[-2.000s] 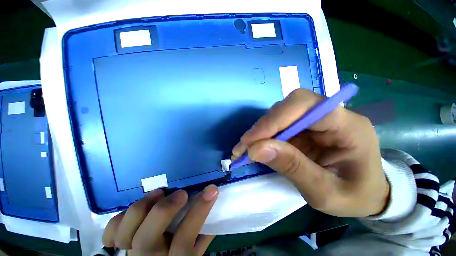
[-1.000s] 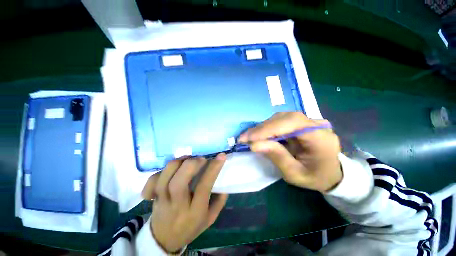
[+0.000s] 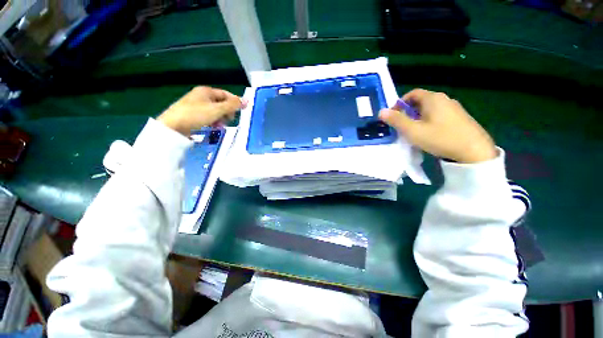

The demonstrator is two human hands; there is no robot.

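Note:
A blue tablet back cover (image 3: 311,115) lies inside up on white interleaving sheets (image 3: 317,165) on top of a stack. It has several white patches and a black camera opening (image 3: 374,131) at its near right corner. My right hand (image 3: 449,125) holds the purple tweezers (image 3: 407,107); its thumb and fingers are at the cover's right edge. My left hand (image 3: 201,111) is at the left edge of the cover's white sheet, fingertips close together; whether they pinch the sheet cannot be told.
A second stack with a blue cover (image 3: 196,173) is at left, partly behind my left sleeve. A shiny clear strip (image 3: 317,231) and a dark strip (image 3: 304,247) lie near the bench's front edge. A pale upright post (image 3: 243,36) and black trays (image 3: 426,23) are beyond.
My left hand has moved from the cover's near edge to its left side. My right hand has left the near edge for the right edge. The view is wider, and the camera corner is uncovered.

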